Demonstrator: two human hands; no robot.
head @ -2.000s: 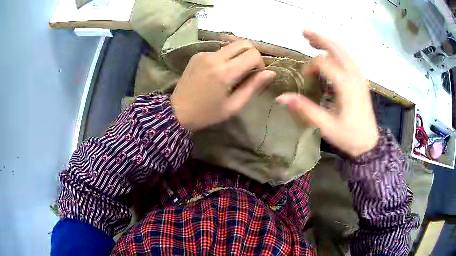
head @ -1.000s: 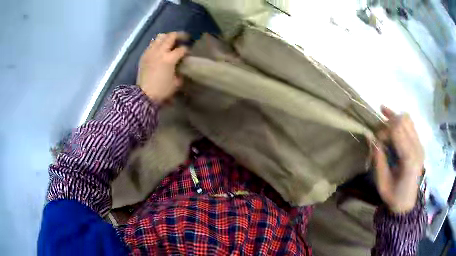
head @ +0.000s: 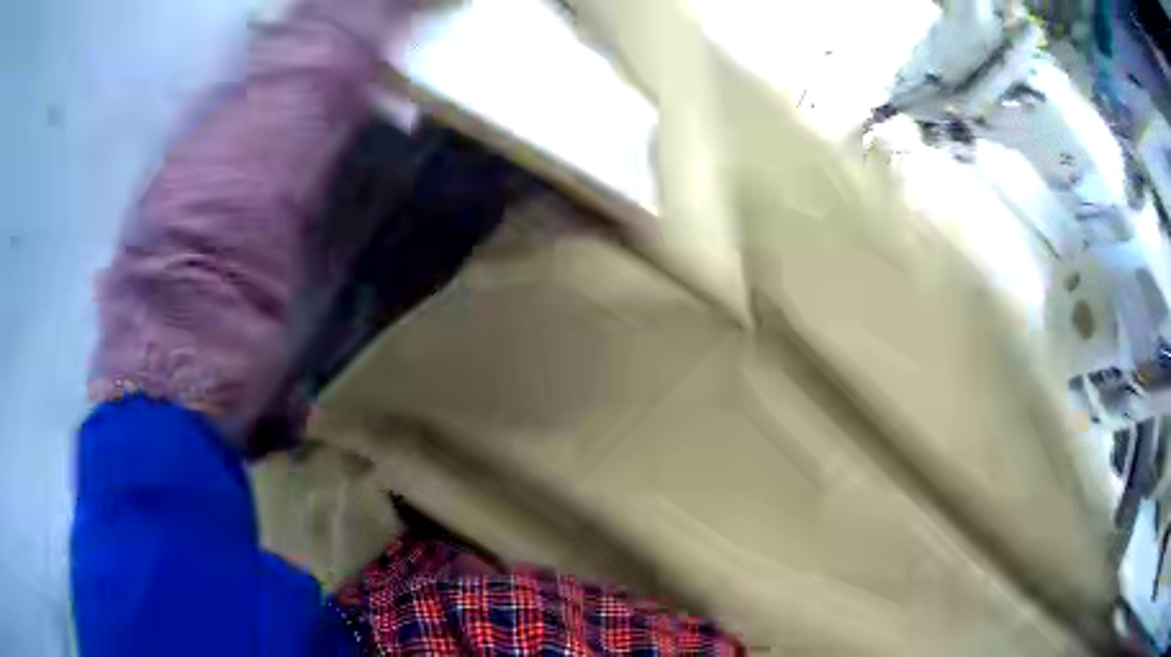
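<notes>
A large khaki garment panel (head: 616,372) spreads from the wearer's lap over the table edge and onto the white table. It is blurred by motion, with long folds running down to the right. My left arm reaches up to the top edge of the picture, and my left hand is cut off there. My right hand is not in view; the cloth fills the right side where the arm was.
The white machine table (head: 527,77) has a wooden edge (head: 514,152) under the cloth. The white-grey sewing machine (head: 1066,167) stands at the upper right. A red checked apron (head: 514,616) covers the lap. A dark area lies below the table edge at left.
My left arm has moved up and forward, out to the top edge. My right hand has gone out of view. The khaki cloth has been spread from the lap up across the table.
</notes>
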